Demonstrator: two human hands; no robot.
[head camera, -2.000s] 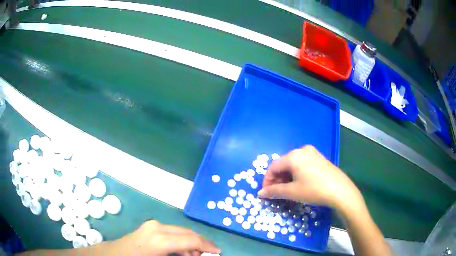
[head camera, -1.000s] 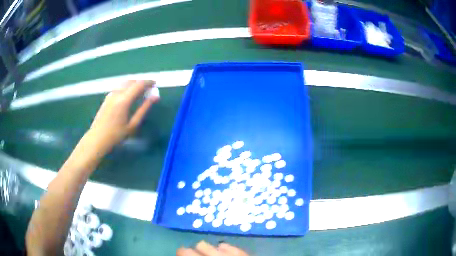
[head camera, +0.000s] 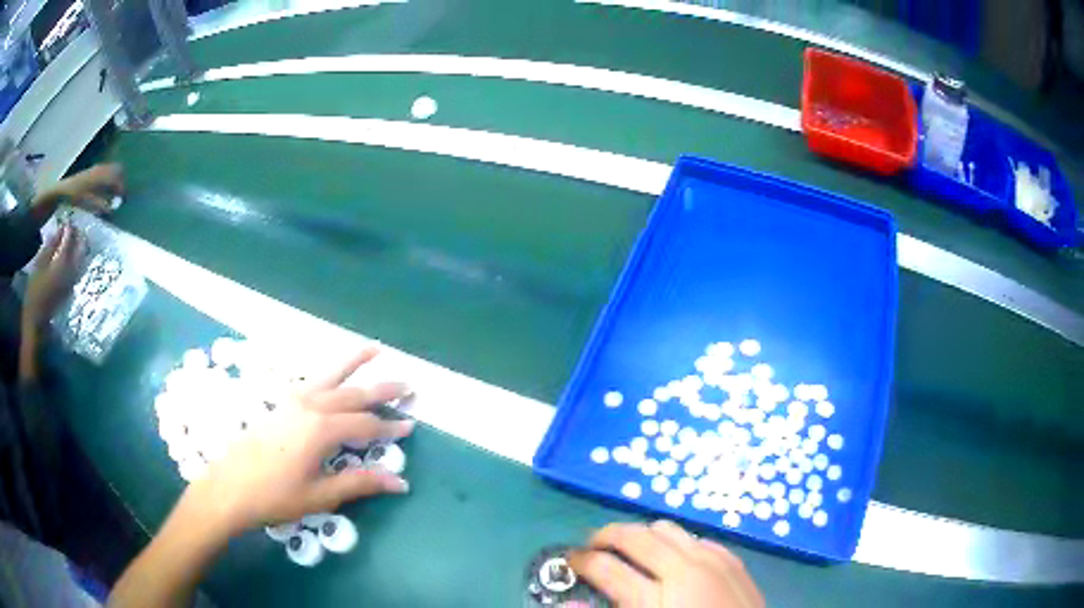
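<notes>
My left hand (head camera: 297, 457) is over the pile of large white round parts (head camera: 196, 404), fingers spread. A few parts show between its thumb and fingers; none is clearly gripped. My right hand (head camera: 678, 572) is at the bottom edge, partly cut off, its fingertips at the small dark round fixture (head camera: 553, 578) with a shiny ring. Whether it holds a piece is hidden. The blue tray (head camera: 773, 226) has many small white discs (head camera: 737, 445) spread over its near half.
A single white round part (head camera: 423, 107) lies on the green belt (head camera: 392, 226). A red bin (head camera: 858, 113) and blue bins (head camera: 1010, 190) with a white bottle (head camera: 945, 125) stand upper right. A neighbouring worker's hands (head camera: 54, 255) are far left by a clear bag (head camera: 101, 297).
My left hand has left the belt, where it held a white part, and come back to the pile. A white part now lies on the belt. My right hand is at the fixture. The view has shifted.
</notes>
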